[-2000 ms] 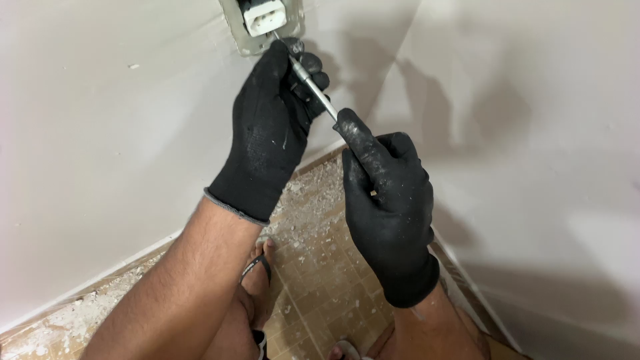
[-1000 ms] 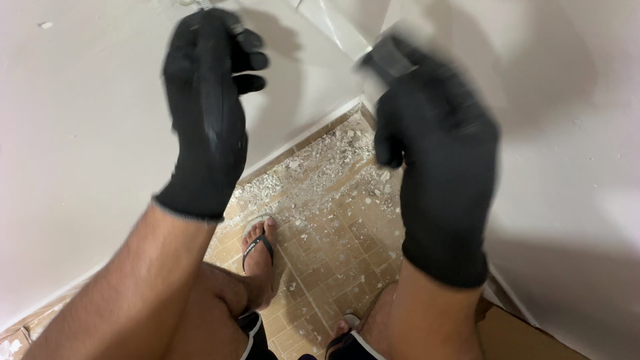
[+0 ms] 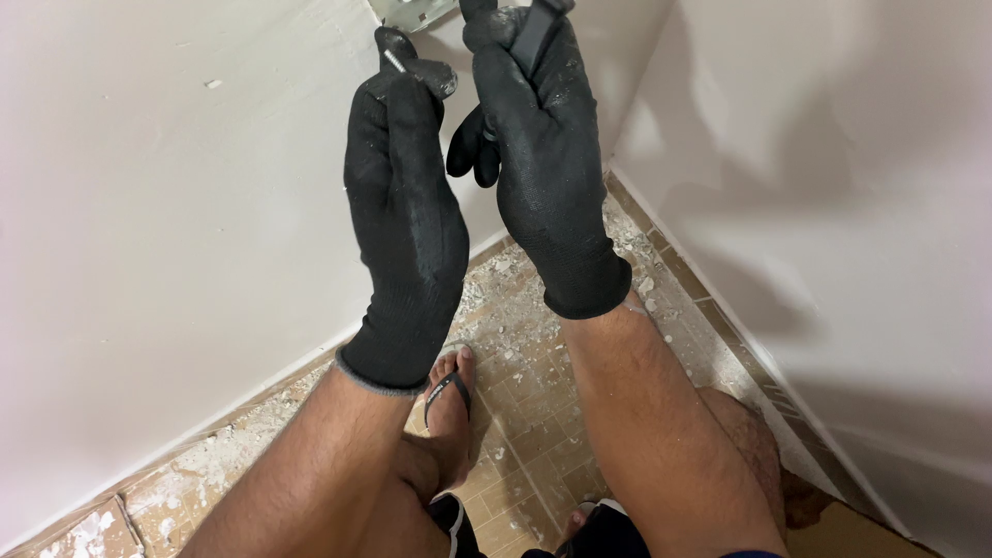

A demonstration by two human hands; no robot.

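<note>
A black glove covers my left hand (image 3: pixel 411 209), which pinches a small threaded screw (image 3: pixel 394 60) between its fingertips. My right hand (image 3: pixel 542 155), gloved the same way, is beside it to the right, closed around a dark tool handle (image 3: pixel 535 39) that points up past the top edge; the rest of the tool is hidden or out of view. Just above my left fingertips, part of an electrical wall box (image 3: pixel 415 14) shows at the top edge of the frame. Its upper part is cut off.
A pale wall (image 3: pixel 170 194) is on the left and another (image 3: pixel 852 232) on the right, meeting in a corner. White plaster debris (image 3: pixel 504 294) lies over the tiled floor (image 3: pixel 535 403). One foot in a flip-flop (image 3: pixel 449 387) stands below my hands.
Two seconds ago both hands were at a white fitting in the wall box, with a screwdriver shaft reaching to it. Now my hands are close together, and the shaft no longer shows.
</note>
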